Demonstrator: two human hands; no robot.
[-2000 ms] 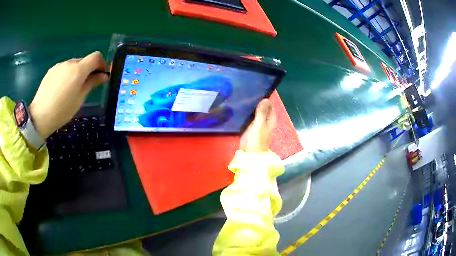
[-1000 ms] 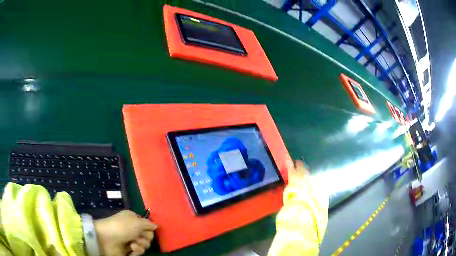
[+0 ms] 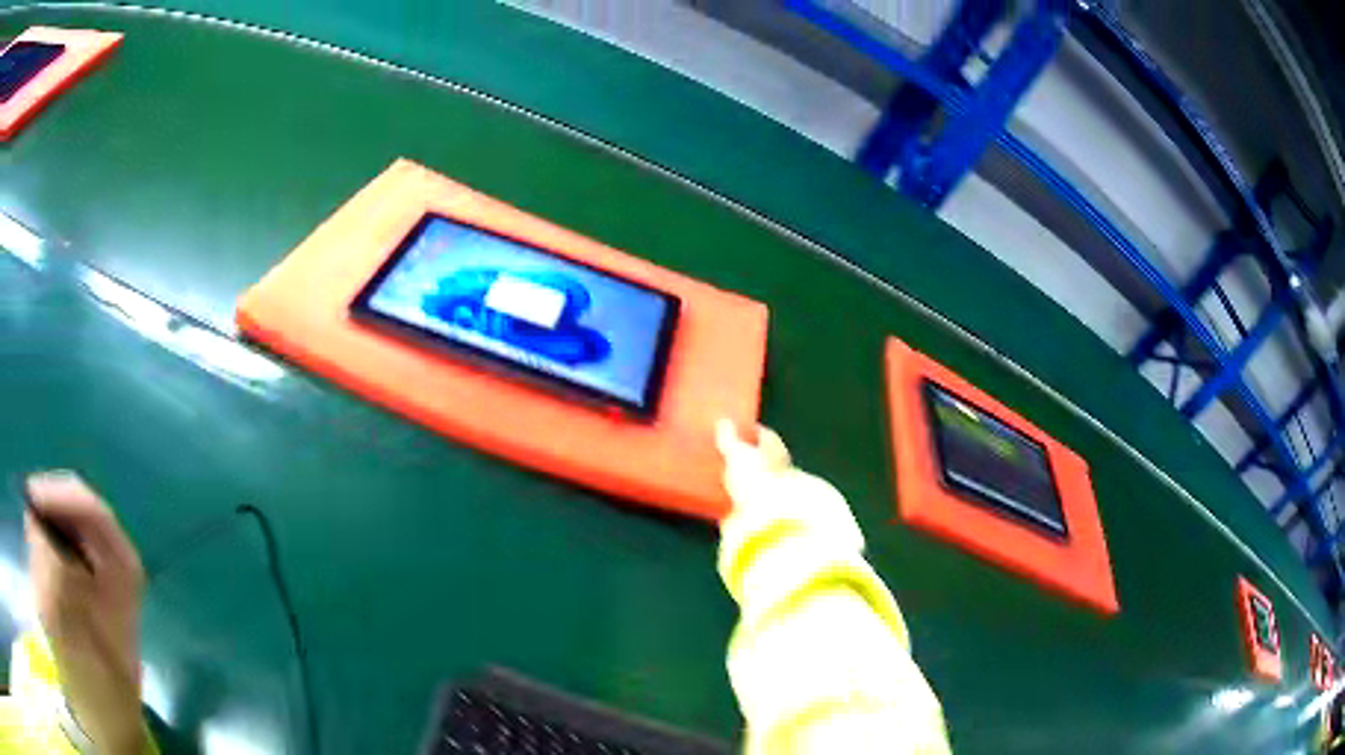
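A tablet computer (image 3: pixel 524 310) with a lit blue swirl desktop and a small white box lies on a red foam pad (image 3: pixel 443 403) across the green surface. My right hand (image 3: pixel 752 451) is at the pad's near right corner, its fingertips on the edge, arm stretched out. My left hand (image 3: pixel 86 568), at the lower left, holds a small black plug (image 3: pixel 56 528). A thin black cord (image 3: pixel 283 590) curves over the surface to its right. A black keyboard (image 3: pixel 553 718) shows partly at the bottom edge.
The green bench top (image 3: pixel 487 590) curves across the view. Another tablet (image 3: pixel 994 459) on a red pad (image 3: pixel 1084 549) lies to the right, with more pads farther right. A further padded unit (image 3: pixel 30 67) is cut off at the upper left. Blue steel racking (image 3: pixel 959 111) stands behind.
The view has turned left. The pad with the tablet has moved away from me, beyond the keyboard. My left hand has moved away from the pad, with the plug in it.
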